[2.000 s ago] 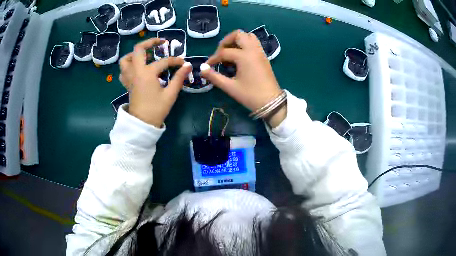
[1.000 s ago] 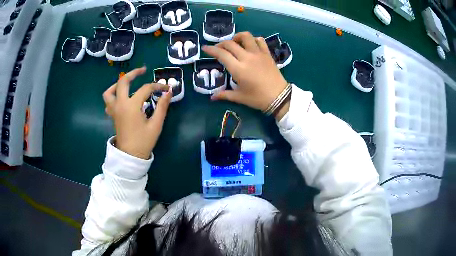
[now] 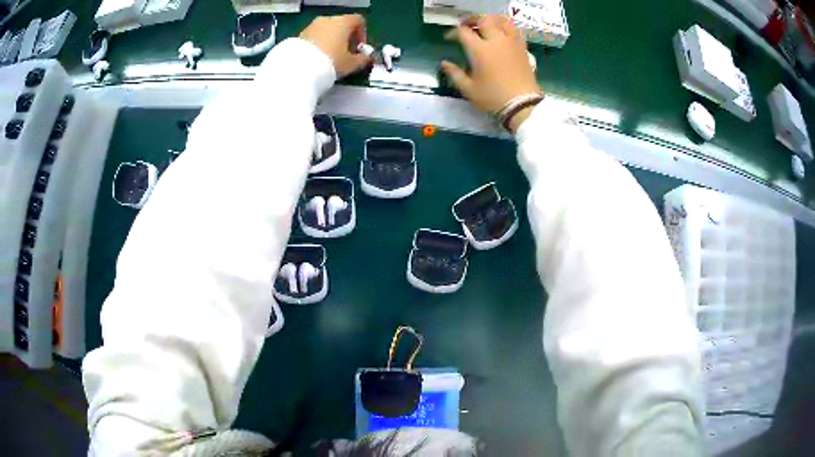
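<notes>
My left hand (image 3: 338, 46) is over the far green belt, its fingertips at a small white earbud (image 3: 365, 50); whether they pinch it I cannot tell. Another white earbud piece (image 3: 390, 57) lies just right of it. My right hand (image 3: 491, 67) is over the belt further right, thumb and fingers apart, with nothing seen in it. On the mat, an open charging case (image 3: 327, 207) and another open case (image 3: 301, 273) hold white earbuds. An open case (image 3: 389, 168) and a lower one (image 3: 438, 261) show black insides without earbuds.
The tester (image 3: 451, 393) with its black socket (image 3: 391, 393) and wire loop is nearest my body. A pale rail (image 3: 402, 103) separates mat and belt. White boxes (image 3: 706, 61) lie on the belt. A blister tray (image 3: 746, 294) is right, foam trays (image 3: 45, 223) left.
Both hands have moved forward from the mat, over the rail to the belt. The view has shifted forward. The earbud-filled case beside my right hand is gone from its spot.
</notes>
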